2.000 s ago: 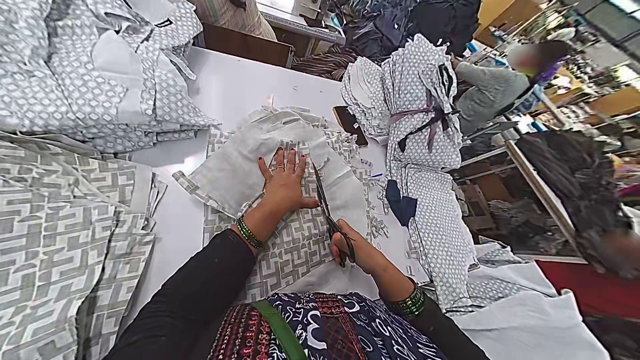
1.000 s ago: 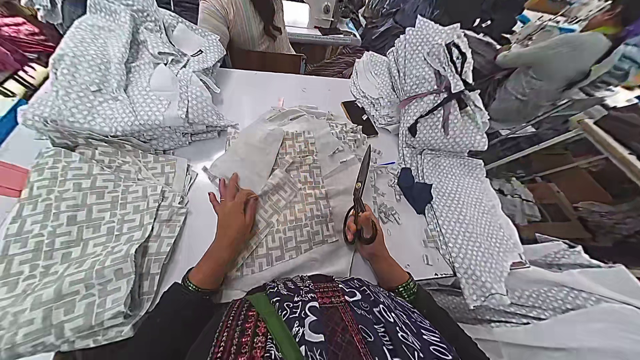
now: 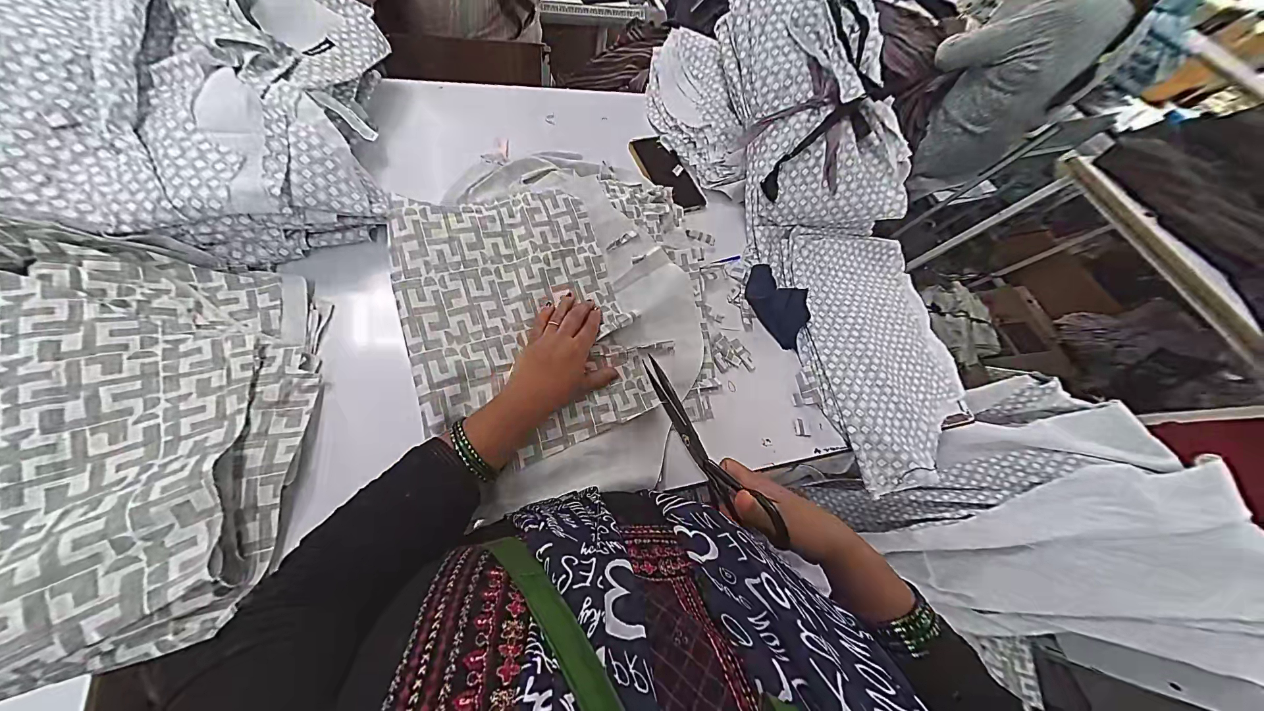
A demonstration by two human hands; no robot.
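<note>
My left hand [image 3: 561, 357] lies flat on a grey-and-cream patterned cloth piece [image 3: 494, 267], fingers spread a little. Pale plain cloth [image 3: 660, 296] shows beside and beneath it. In my right hand [image 3: 780, 509] is a pair of black-handled scissors [image 3: 688, 430], its blades nearly together and pointing up and left at the cloth's lower right edge. Small cut scraps [image 3: 729, 351] lie to the right of the cloth.
Stacks of patterned cloth [image 3: 128, 444] cover the left side of the white table [image 3: 454, 109]. A tied bundle of dotted fabric [image 3: 820, 188], a navy scrap [image 3: 777, 304] and a dark flat object [image 3: 668, 173] are at right. A person in grey [image 3: 1017, 89] is behind.
The patterned cloth now lies spread further left, with my left hand on its lower right part. The scissors have moved down toward my body and tilted left. The view has shifted closer.
</note>
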